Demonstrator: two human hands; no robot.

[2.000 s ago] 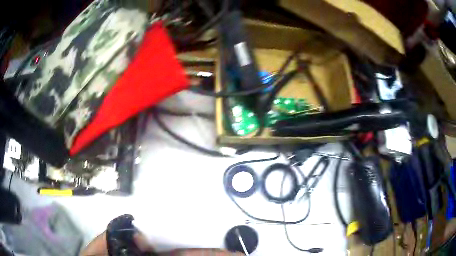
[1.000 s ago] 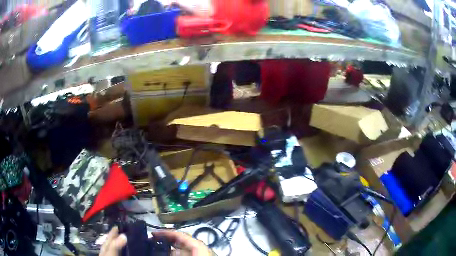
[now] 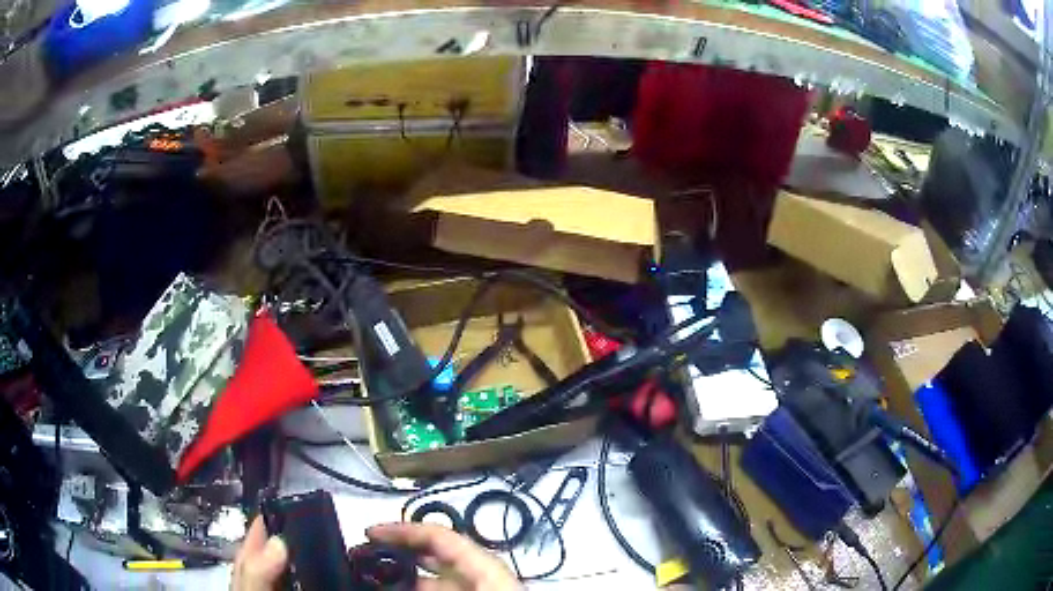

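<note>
A black speaker housing [image 3: 310, 533] is held low in front of me, near the bottom edge. My left hand [image 3: 259, 561] grips its left side, with the thumb on its edge. My right hand [image 3: 456, 559] holds a small round black part [image 3: 382, 566], probably a speaker driver, close against the housing's right side. Whether the two parts are joined cannot be told. Both hands are cut off by the bottom edge. Black rings [image 3: 499, 520] and a thin looped cable lie on the white bench top [image 3: 589, 552] to the right.
Behind the hands stands an open cardboard box [image 3: 485, 459] with green boards and pliers [image 3: 506, 342]. A red cloth [image 3: 256, 387] and camouflage cloth [image 3: 173, 358] are at left, a yellow stick [image 3: 155, 565] below them. A black cylindrical body [image 3: 691, 514] lies right. A shelf crosses above.
The view has tipped up from the bench, then slightly down again. Both hands still hold the black parts; the housing now shows more upright beside the round part.
</note>
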